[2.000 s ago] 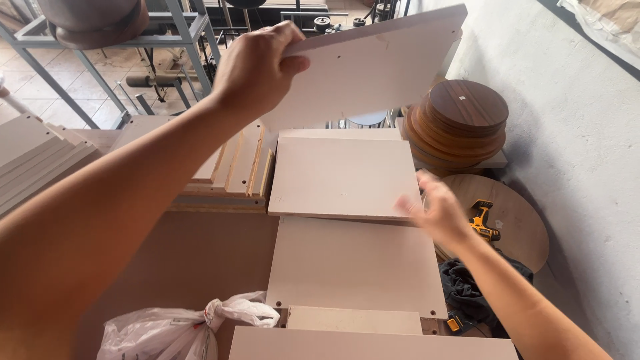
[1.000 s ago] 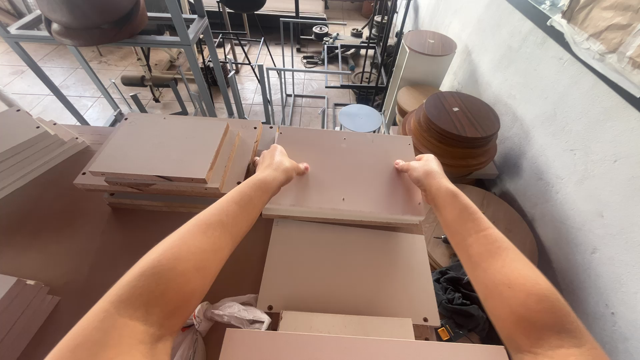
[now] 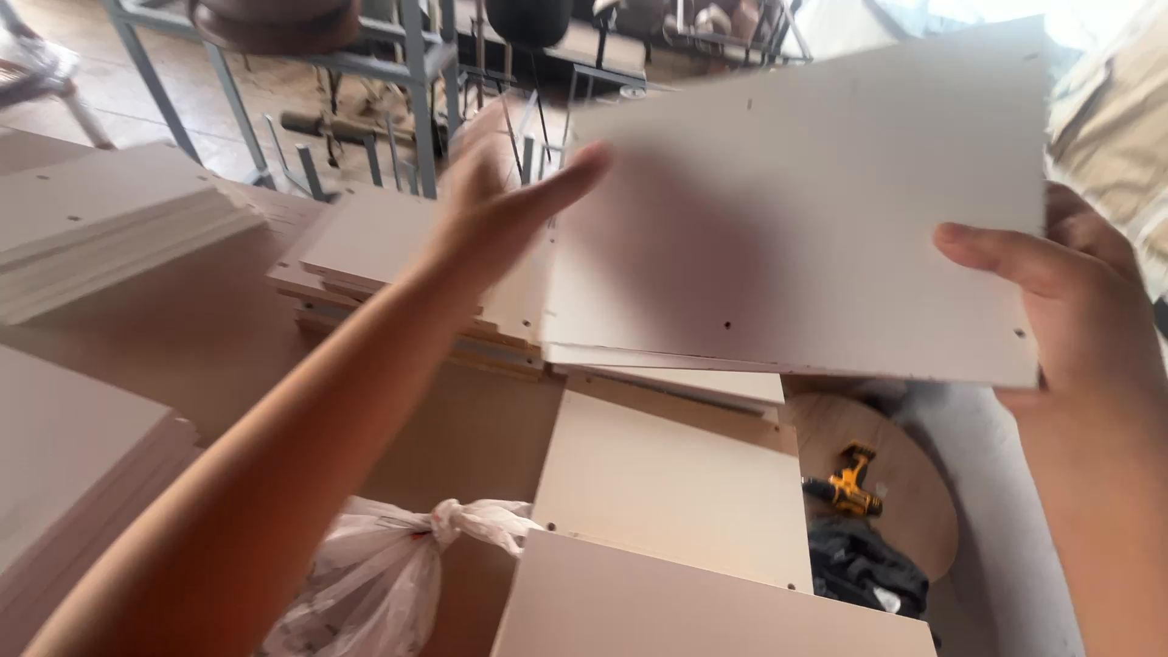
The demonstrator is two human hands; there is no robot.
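My right hand (image 3: pixel 1077 283) grips the right edge of a white drilled panel (image 3: pixel 821 219), thumb on its face and fingers behind. The panel is raised and tilted, its lower left corner close to the stacked panels. My left hand (image 3: pixel 511 182), blurred, is at the panel's left edge with thumb and fingers apart; whether it touches the panel is unclear. Below lie more panels, one with holes near its corners (image 3: pixel 675 484) and a larger one (image 3: pixel 712 602) nearest me. Left of the raised panel is a low stack of smaller boards (image 3: pixel 356 237).
Panel stacks stand at the left (image 3: pixel 109 201) and lower left (image 3: pixel 73 456). A knotted plastic bag (image 3: pixel 392 575) lies near my left forearm. At right, a yellow and black cordless drill (image 3: pixel 850 484) rests on a round wooden board (image 3: pixel 899 493), beside dark cloth (image 3: pixel 862 566). Behind are metal frames (image 3: pixel 420 91).
A second ago both hands were on a panel lying on the middle stack; now a panel is raised at the right in my right hand. My left hand has come off the stack with its fingers spread.
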